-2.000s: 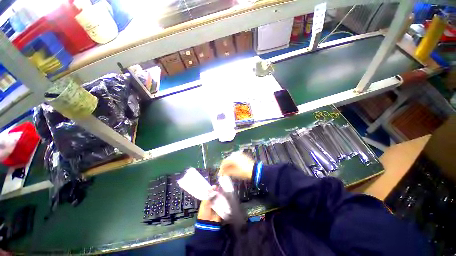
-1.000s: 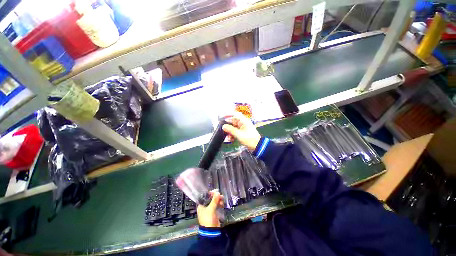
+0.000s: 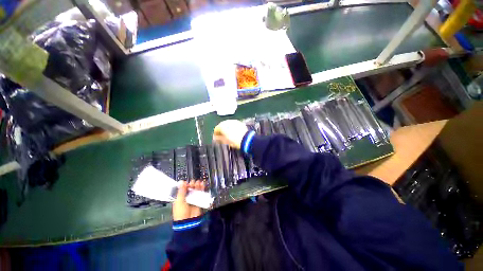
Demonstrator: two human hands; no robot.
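Note:
My left hand is closed around a stack of whitish clear poly bags near the bench's front edge. The bags fan out to the left over a block of black remote controls with small buttons. My right hand is over the back ends of the black pieces; its fingers are blurred and what they hold, if anything, is hidden. A row of bagged remotes with silvery glare lies to the right of the block on the green bench.
White paper sheets lie behind the bench rail, with a small tray of orange bits and a mobile phone. Yellow loops lie at the right end. A carton of black pieces stands lower right. A black plastic heap is at left.
The view has shifted, so the bench sits higher. The black remote in my right hand and the bag end a second ago no longer shows there. My right hand has come down from the rail.

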